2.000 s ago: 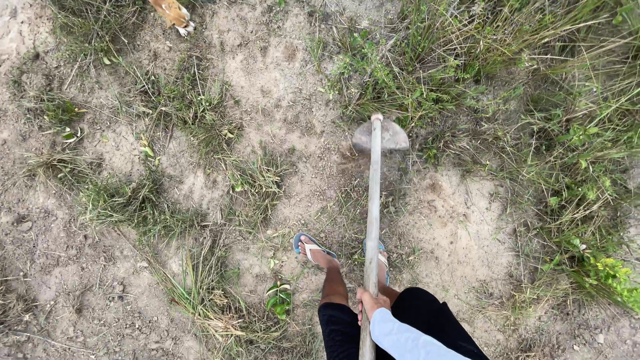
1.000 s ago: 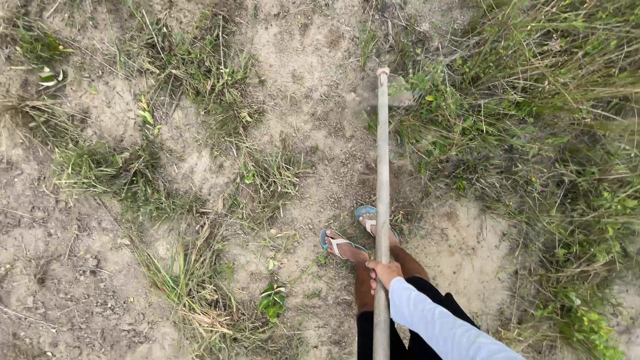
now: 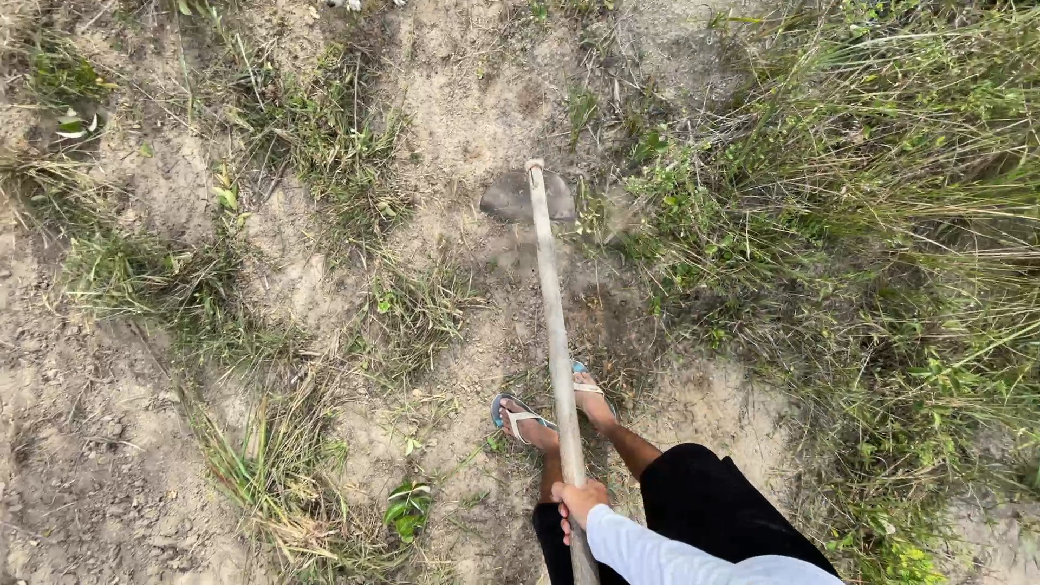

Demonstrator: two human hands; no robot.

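My right hand, in a light sleeve, grips the long wooden handle of a hoe near the bottom of the view. The handle runs up from my hand, between my sandalled feet, to a wide, rounded metal hoe blade. That blade is low over or on the bare soil, and whether it touches cannot be told. Some blur lies over the soil and weeds just right of it. The handle's lower end passes out of the frame. My left hand is not in view.
Dense tall grass and weeds cover the right side. Grass clumps and loose cut grass lie on dry soil at left. My sandals stand close below the blade. Part of a white-footed animal shows at the top edge.
The blade, right of the handle two seconds ago and barely visible one second ago, now shows on both sides of the handle's end, mostly left. My right hand has kept its grip.
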